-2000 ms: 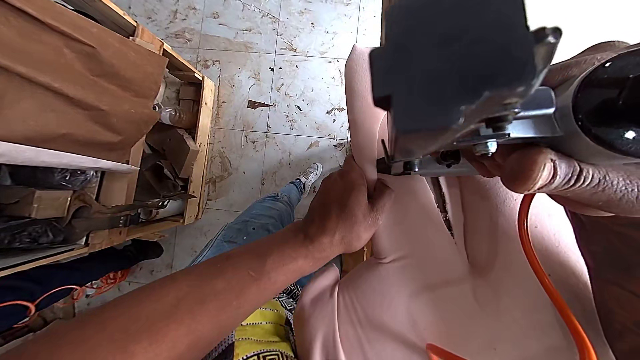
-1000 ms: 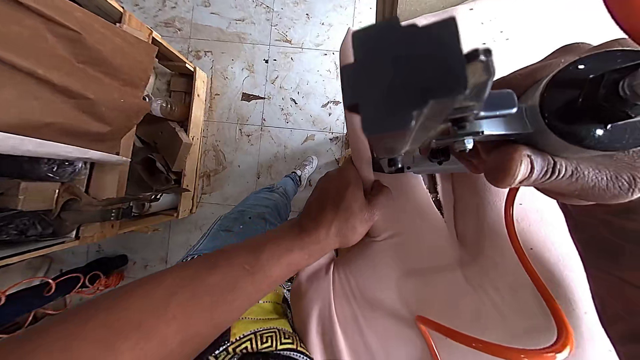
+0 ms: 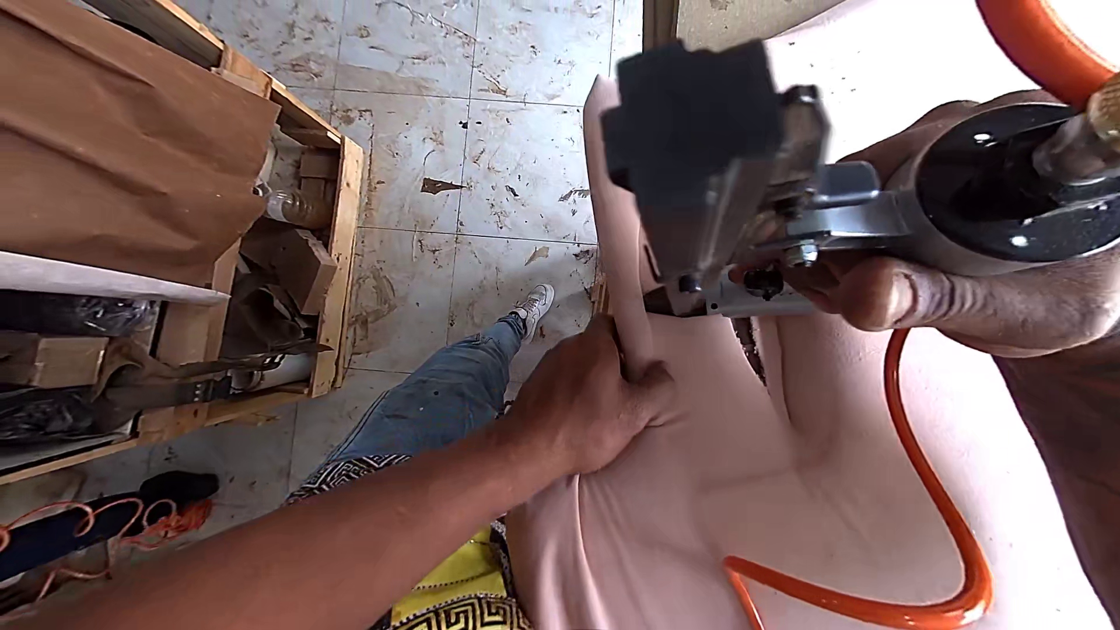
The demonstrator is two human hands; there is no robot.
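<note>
My right hand grips a pneumatic staple gun, whose nose rests at the folded pink upholstery material, beside its raised left edge. Just below and left of the nose, my left hand pinches a fold of that material between thumb and fingers. An orange air hose curls over the pink material, and a thicker orange hose end lies by the brass fitting at the gun's rear. A dark slit shows in the material right of the nose. The gun hides part of the edge.
On the left stands a wooden crate holding wood blocks, plastic and a bottle, with brown sheet material over it. Scraps lie on the tiled floor. A coiled orange cord lies at the lower left. My leg extends below the work.
The staple gun has shifted left and a little down along the material's edge from two seconds ago. The thick hose has come into view at the upper right. My left hand keeps its hold.
</note>
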